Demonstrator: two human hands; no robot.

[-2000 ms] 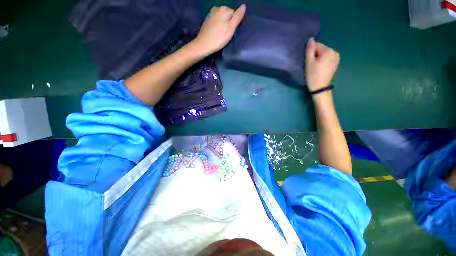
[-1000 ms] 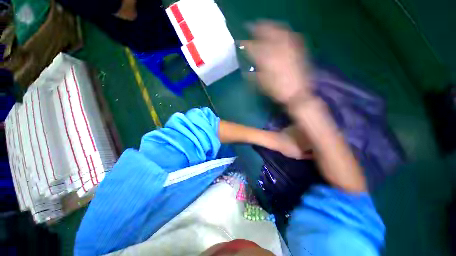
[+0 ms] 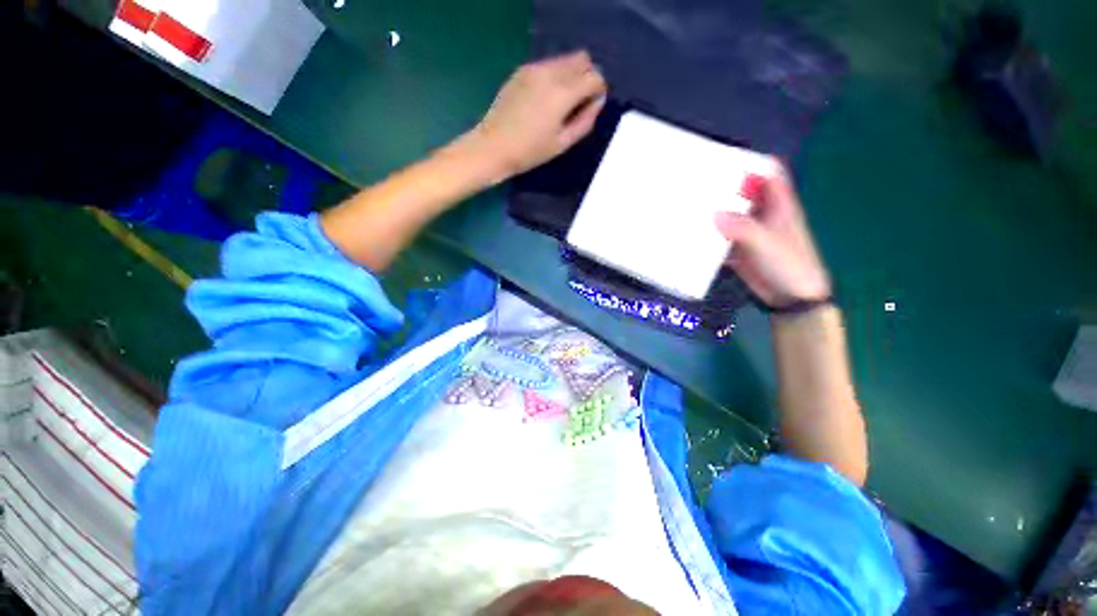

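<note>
A white product box with a small red patch at its right edge is held over the dark mailing bags. My right hand grips the box by its right edge. My left hand has curled fingers at the upper left of the box, beside a dark bag; whether it pinches the plastic cannot be told. The stack of empty mailers lies below the box, its layered edges glinting nearest my body. More dark plastic bags lie flat beyond the box.
White boxes with red patches stand at the green table's upper left. Part of another white box is at the right edge. Massed white boxes with red stripes are low at the left. A blue stool is beyond the table edge.
The view has swung back from the left. My right hand now holds a white box, brought over the bags. The thick dark bag held two seconds ago is no longer in my hands.
</note>
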